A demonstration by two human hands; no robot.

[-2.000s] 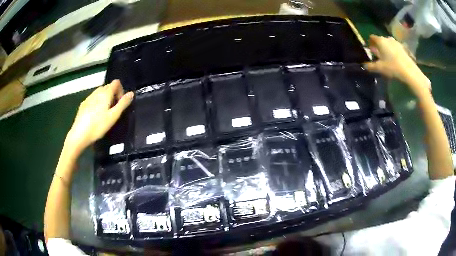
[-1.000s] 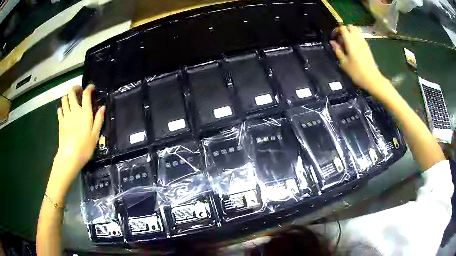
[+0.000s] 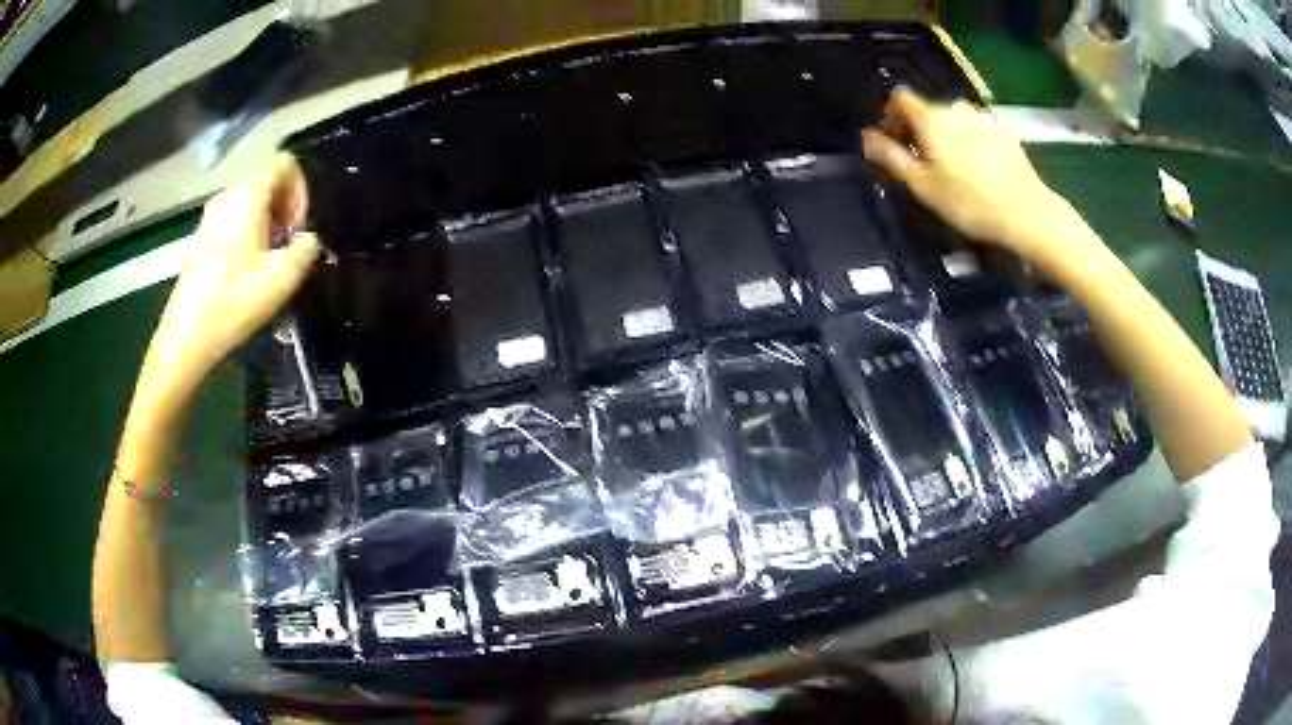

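Observation:
A wide black tray (image 3: 595,71) holds two rows of flat black units. The near row's units (image 3: 531,482) lie under shiny, wrinkled clear film. Several far-row units (image 3: 609,262) show small white labels. A far-left unit (image 3: 305,371) shows glare and a small gold mark; beside it is a dark, label-free area. My left hand (image 3: 244,269) is over the tray's left edge, thumb and fingers close together. My right hand (image 3: 971,170) is over the far row's right part, fingers curled at a unit's top end. Whether either hand grips anything is hidden.
A white-edged sheet with a dark grid (image 3: 1244,337) lies on the green bench at right, with a small pale-and-orange card (image 3: 1175,196) beyond it. A pale rail (image 3: 114,213) runs at upper left. Clear plastic (image 3: 1105,57) is at upper right.
White labels at the far row's left end no longer show; a gold mark shows there. My right hand has moved left and inward from the tray's right edge. My left hand's fingers have drawn together.

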